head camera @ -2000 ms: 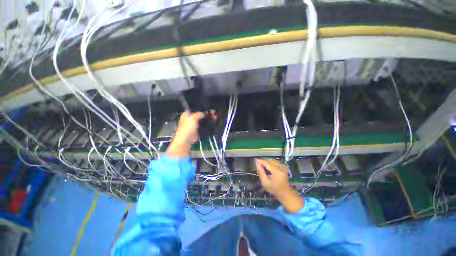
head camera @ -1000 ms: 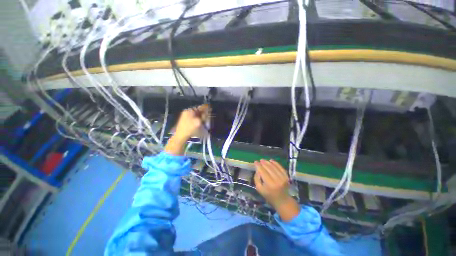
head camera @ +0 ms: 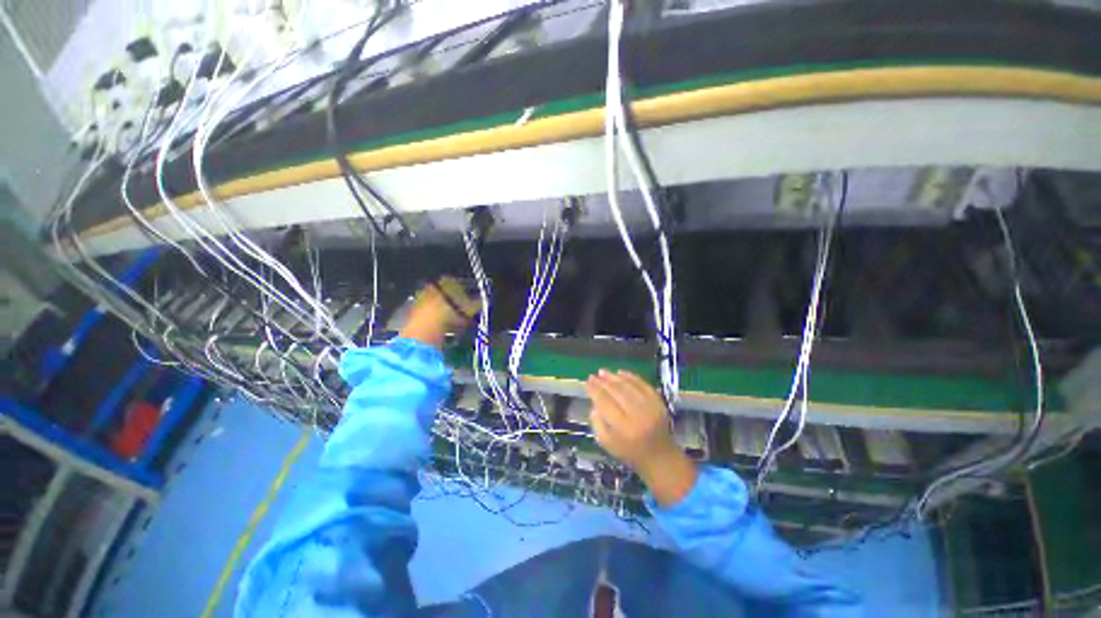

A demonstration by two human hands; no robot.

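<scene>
My left hand point(head camera: 440, 312) reaches into the middle rack shelf, its fingers at the dark shelf surface just left of a bundle of white cables point(head camera: 483, 326). A thin dark cord shows by the fingers; whether they grip it or anything else cannot be told. My right hand point(head camera: 628, 418) is in front of the shelf's green mat edge point(head camera: 773, 378), fingers loosely bent, with nothing seen in it. More white cables point(head camera: 662, 290) hang between the hands and to the right.
The upper shelf's yellow-tan strip point(head camera: 773, 94) crosses above my hands. Flat grey units point(head camera: 749, 442) lie on the tier below. Looped cables crowd the left and lower rack. Blue shelving point(head camera: 73, 423) with a red item point(head camera: 139, 425) stands at far left.
My left hand has moved down from near the cable tops to the shelf surface, left of the cable bundle. My right hand stays low in front of the rack. The camera view has shifted.
</scene>
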